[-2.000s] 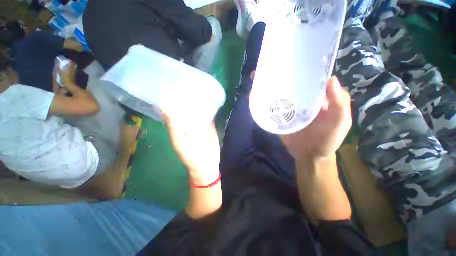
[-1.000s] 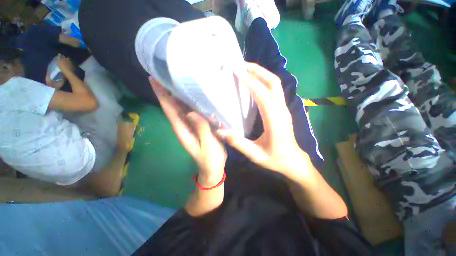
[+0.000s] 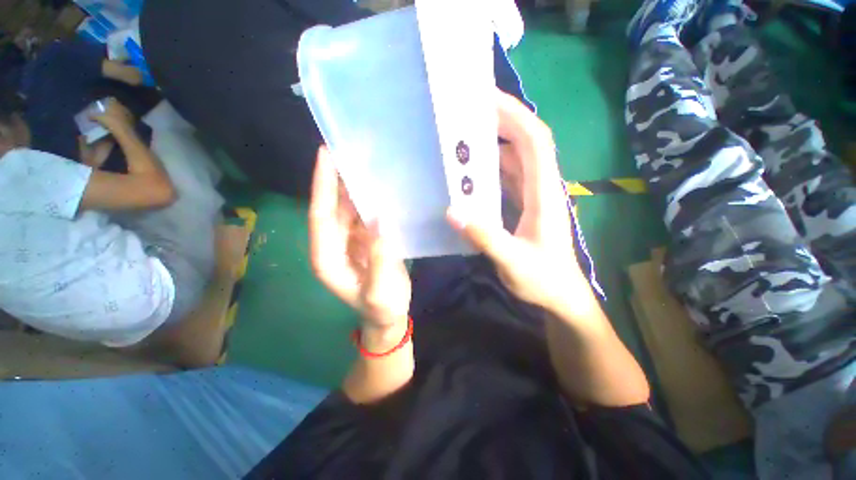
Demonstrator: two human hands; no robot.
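Note:
A frosted translucent tank (image 3: 380,112) and an opaque white housing (image 3: 462,84) are held together above my lap, tank on the left, housing on the right. The housing's narrow side faces me and shows two small dark round spots. My left hand (image 3: 357,248), with a red wrist cord, holds the tank from its lower left. My right hand (image 3: 526,206) grips the housing from the right, its thumb on the side below the spots. The tops of both parts reach near the picture's upper edge. The tank's inside is hard to make out.
A person in a white shirt (image 3: 84,244) sits at the left holding a small white item. Another person's camouflage trousers (image 3: 723,178) are at the right beside cardboard (image 3: 680,366). A dark-clothed person (image 3: 235,84) is ahead. Blue sheeting (image 3: 160,427) lies lower left.
The tank and housing, held apart two seconds ago, came together between my hands. Since one second ago they have turned, so the housing's narrow side with two dark spots faces me.

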